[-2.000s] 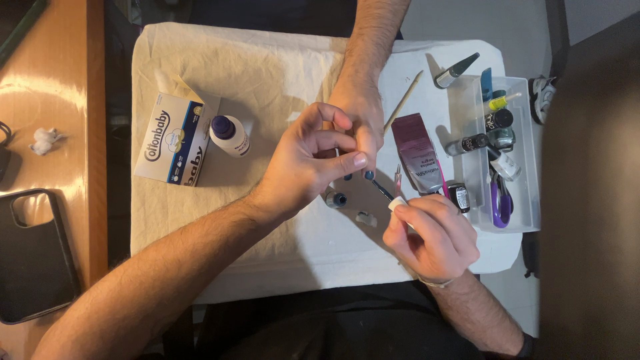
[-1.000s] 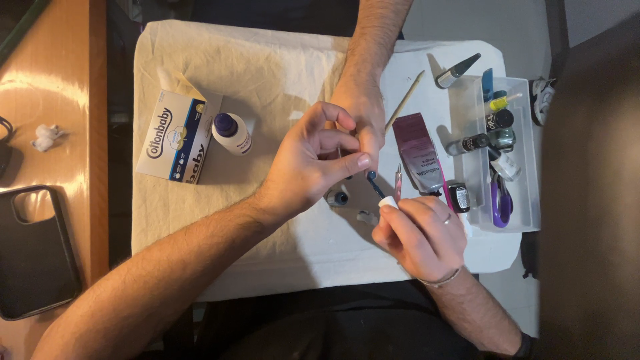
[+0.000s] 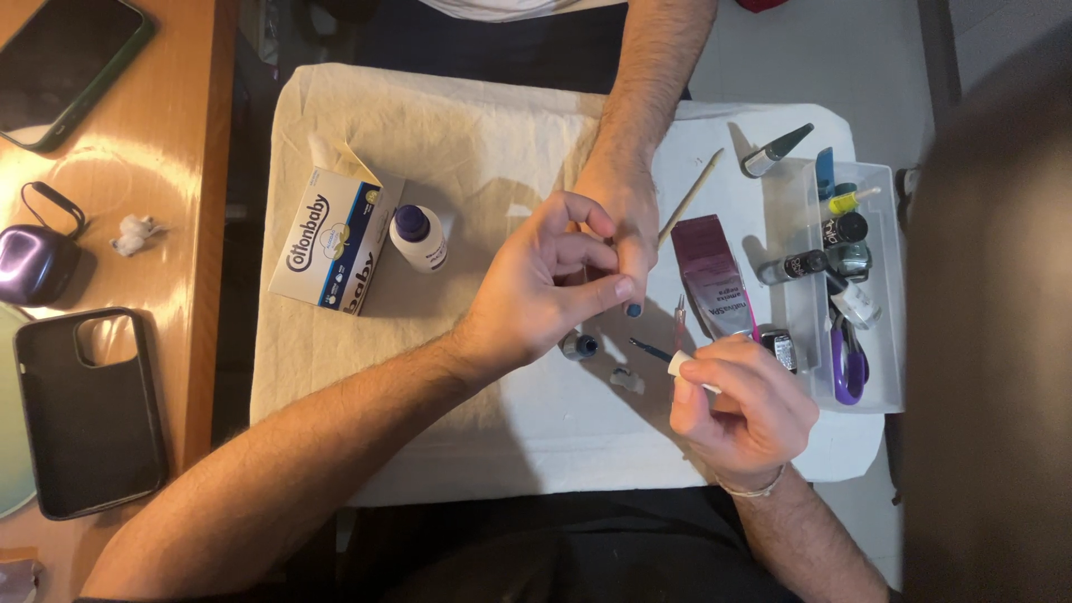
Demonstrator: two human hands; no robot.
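Observation:
My left hand (image 3: 544, 285) holds a finger of another person's hand (image 3: 624, 197), which reaches in from the top; a fingertip there carries dark blue polish. My right hand (image 3: 745, 410) grips the white cap of a nail polish brush (image 3: 653, 350), its dark bristles a little below and right of the painted nail, not touching it. Between the hands, an uncapped polish bottle (image 3: 579, 344) stands on the cloth. A used piece of cotton (image 3: 626, 380) lies right of it. A thin pink-handled tool (image 3: 680, 322) lies partly hidden by my right hand.
Left on the towel-covered surface (image 3: 402, 452) are a Cottonbaby box (image 3: 322, 239) and a purple-capped bottle (image 3: 420, 239). Right are a wooden stick (image 3: 691, 197), a purple tube (image 3: 712, 268), a dark-capped bottle (image 3: 777, 151) and a clear tray (image 3: 892, 335) with polishes and scissors (image 3: 847, 360). A phone case (image 3: 90, 410) lies far left.
My right hand has drawn the brush away from the other person's painted fingertip, down and to the right. My left hand keeps its hold.

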